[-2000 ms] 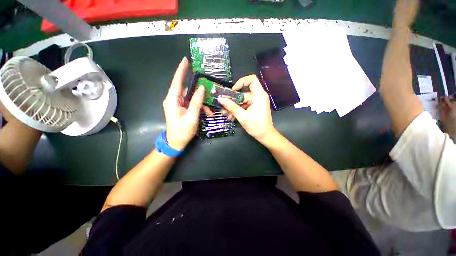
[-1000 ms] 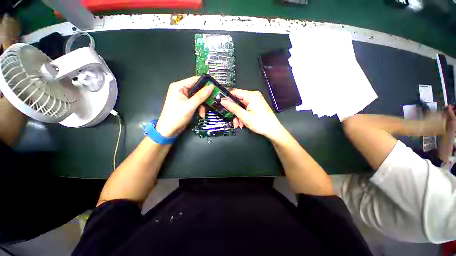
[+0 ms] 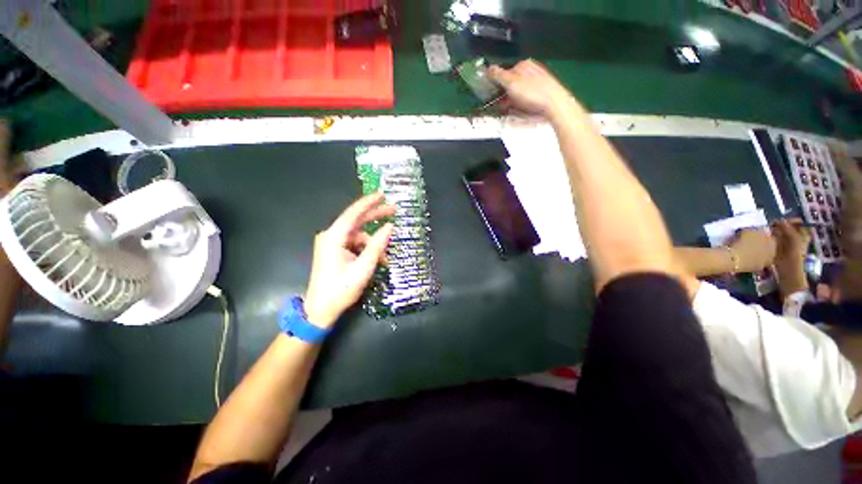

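Note:
My right hand (image 3: pixel 529 87) is stretched out over the green belt and holds a part-built unit (image 3: pixel 480 79), with green board showing, by its right end. Whether the unit touches the belt cannot be told. My left hand (image 3: pixel 346 257) is over the left side of the row of boards (image 3: pixel 406 236), fingers apart and slightly curled, with nothing seen in it. The row is a long green-and-silver ribbed strip on the dark bench mat. A blue wristband (image 3: pixel 302 321) is on my left wrist.
A red tray (image 3: pixel 265 61) and several small units lie on the belt (image 3: pixel 605 57) beyond the white ledge (image 3: pixel 454 126). A white fan (image 3: pixel 104 246) stands left. A dark slab (image 3: pixel 501 210) and paper sheets (image 3: pixel 548 180) lie right. A neighbour's hands (image 3: pixel 761 250) work beside a pale grid tray (image 3: pixel 815 180).
My right hand has moved from the bench forward over the belt with the unit. My left hand has let go of it and opened. The view has shifted, showing more of the belt.

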